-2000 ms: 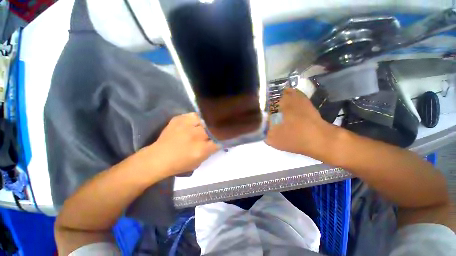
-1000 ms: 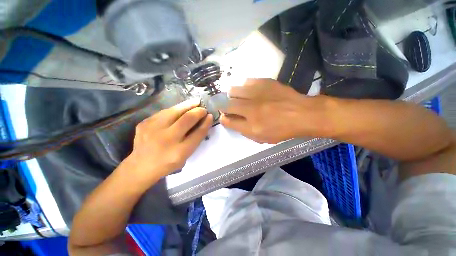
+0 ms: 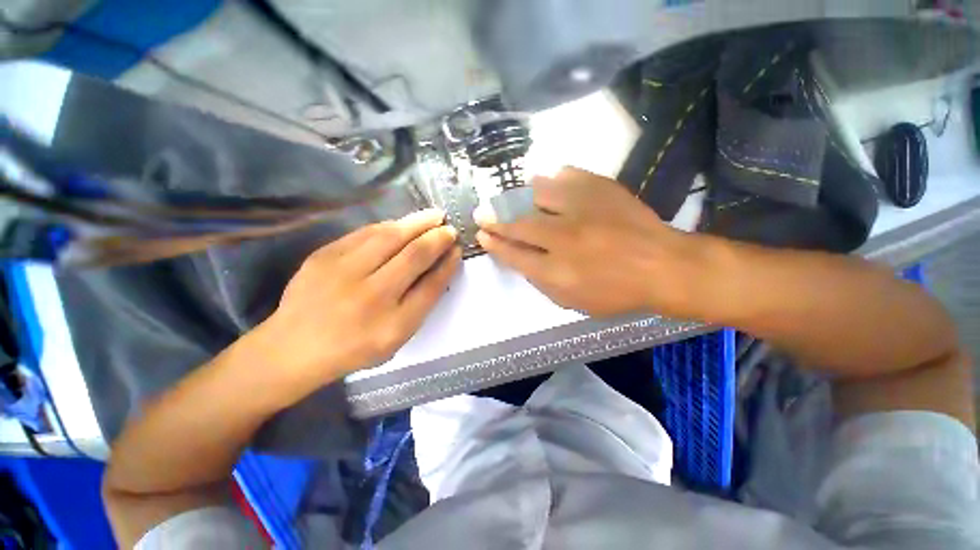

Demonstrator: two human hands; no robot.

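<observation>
A large charcoal garment piece [image 3: 161, 247] lies bunched left of the needle and hangs over the table's front edge. Its narrow folded edge [image 3: 464, 215] shows between my fingertips, with a dotted stitch line, below the sewing machine head [image 3: 430, 75]. My left hand [image 3: 371, 285] holds this edge from the left, fingertips together. My right hand [image 3: 575, 236] presses on its right side, beside a small grey block [image 3: 512, 204] near the presser area. The needle tip cannot be made out.
Dark cloth pieces with yellowish topstitching [image 3: 768, 156] lie right of the needle. A small black oval object [image 3: 901, 164] is at the table's right. A measuring tape [image 3: 505, 360] runs along the front edge. A blue crate [image 3: 696, 408] stands below. Blurred cables [image 3: 215, 231] cross at left.
The view has shifted, and the machine head no longer covers my fingertips as it did two seconds ago. Both hands stay at the cloth edge by the needle area.
</observation>
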